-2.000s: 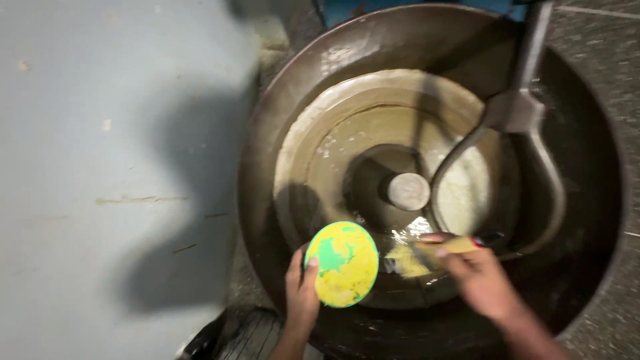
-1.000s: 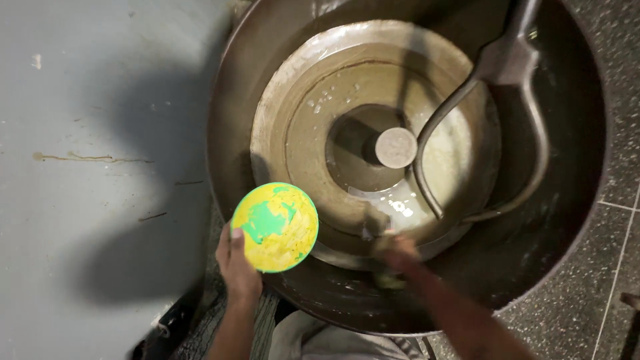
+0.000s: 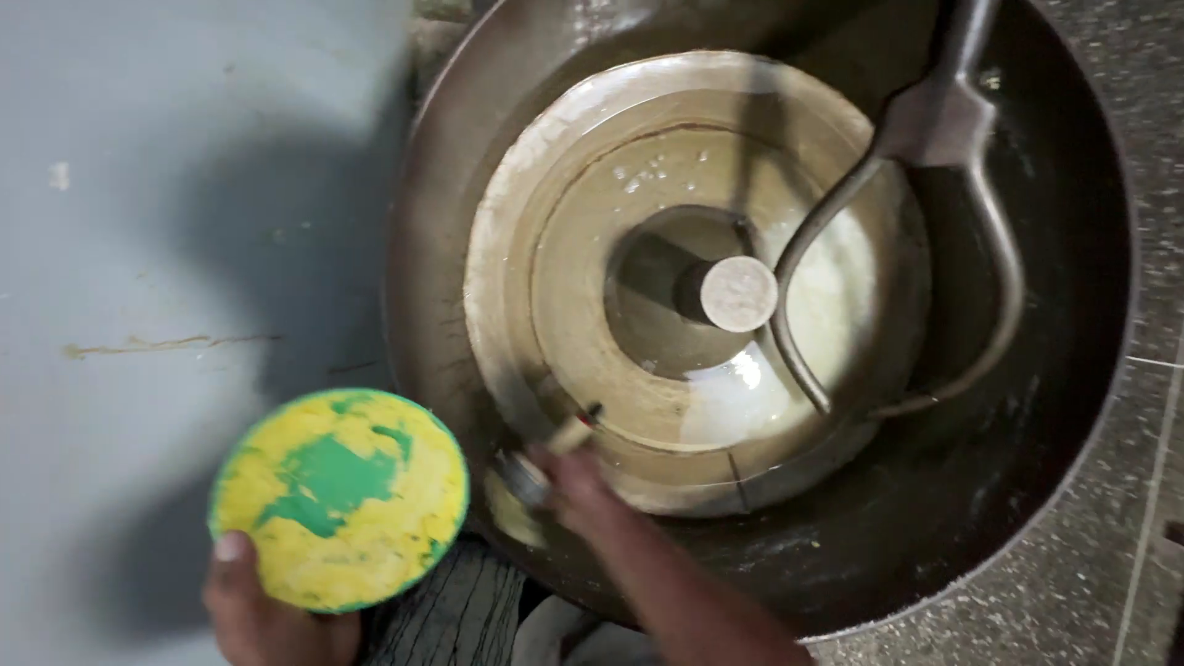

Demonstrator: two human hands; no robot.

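My left hand (image 3: pixel 268 610) holds a round green lid or shallow dish (image 3: pixel 338 499) smeared with a yellow paste, thumb on its near rim, to the left of a large dark metal mixer bowl (image 3: pixel 425 268). In my right hand (image 3: pixel 578 481) is a brush (image 3: pixel 527 476) with a pale handle; motion blurs it, and its bristle end is near the bowl's lower left wall. Pale liquid (image 3: pixel 592 277) lies in the bowl around a central post with a round top (image 3: pixel 738 294). The forked metal mixing arm (image 3: pixel 939 125) reaches into the bowl from the upper right.
A grey-blue surface (image 3: pixel 139 231) with brown streaks lies along the left. Speckled floor (image 3: pixel 1027 592) with pale joint lines shows at the right and lower right. Dark striped cloth (image 3: pixel 444 601) is below the dish, close to the bowl's edge.
The brush in my right hand has moved left along the bowl's near side, away from below the mixing arm. My left hand still holds the smeared dish.
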